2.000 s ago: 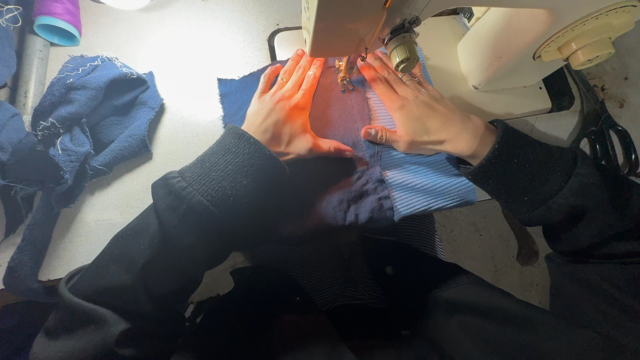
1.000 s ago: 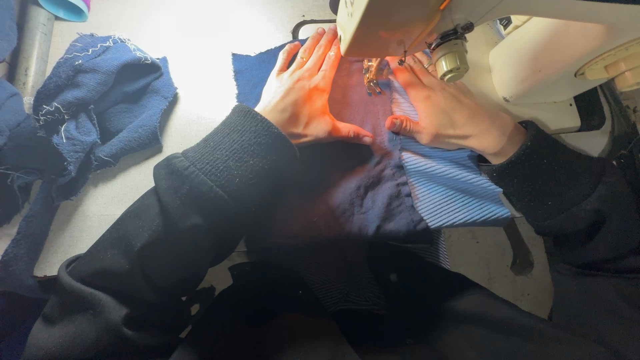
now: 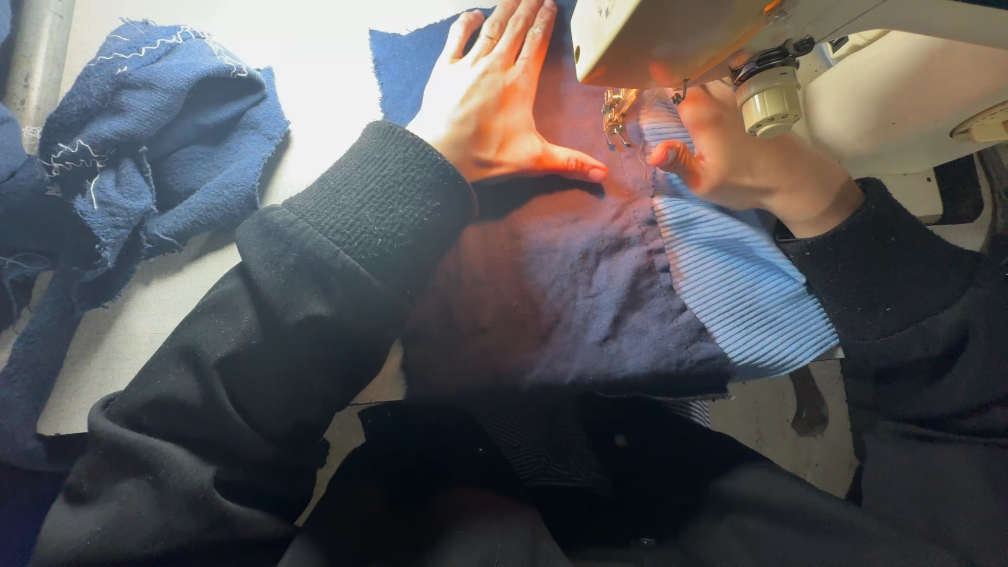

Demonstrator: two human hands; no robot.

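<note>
Spread flat with the thumb out, my left hand (image 3: 500, 102) presses on navy blue fabric (image 3: 551, 291) left of the presser foot (image 3: 617, 118) of a sewing machine (image 3: 669, 39). On the foot's right side my right hand (image 3: 732, 150) rests on light blue striped fabric (image 3: 740, 276), its fingertips partly hidden behind the machine head. A stitched seam runs along the join of the navy and striped pieces, down from the foot. Neither hand grips anything that I can make out. Orange light falls on both hands and the cloth.
Crumpled blue fabric with frayed edges and loose white threads (image 3: 173, 134) lies on the light tabletop (image 3: 323, 47) at the left, beside a grey metal tube (image 3: 39, 55). The table's front edge runs below the cloth. A handwheel (image 3: 984, 122) shows at the far right.
The view has moved closer, and the machine stands higher in it. Both hands stay on the cloth either side of the presser foot, with no plain change in their hold.
</note>
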